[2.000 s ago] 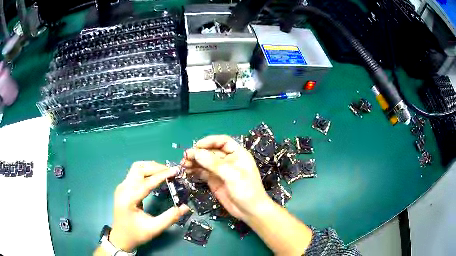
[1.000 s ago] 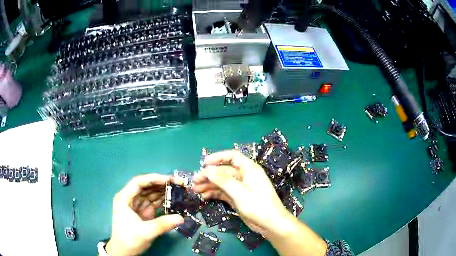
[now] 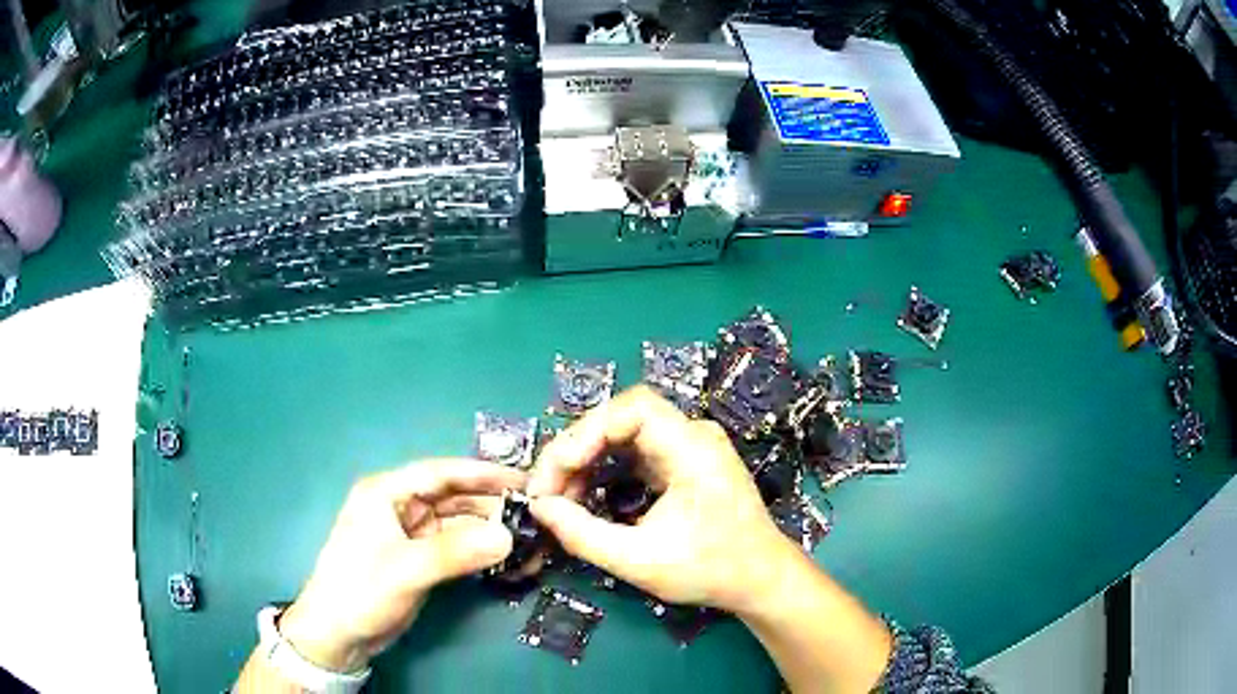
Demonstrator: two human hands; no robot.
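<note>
My left hand [image 3: 414,549] holds a dark square module [image 3: 517,522] on edge between thumb and fingers. My right hand [image 3: 665,502] meets it, its thumb and index fingertips pinched at the module's upper edge. Whether a small part is between the right fingertips is too small to tell. A heap of dark square modules [image 3: 750,382] lies on the green mat around and behind my right hand. One module [image 3: 562,622] lies flat in front of my hands. Two small round-cornered parts with thin leads, one farther [image 3: 168,438] and one nearer [image 3: 183,590], lie at left.
Clear component trays [image 3: 339,176] stand back left. A metal benchtop unit [image 3: 638,203] and a grey controller box [image 3: 848,115] with a lit red switch stand at the back. A black hose [image 3: 1051,129] and a yellow-handled tool [image 3: 1112,288] are at right. Small parts line a white sheet [image 3: 68,542].
The right fingers have closed in on the module, which the left hand has shifted rightward and turned. More modules show behind the hands. The view has shifted slightly.
</note>
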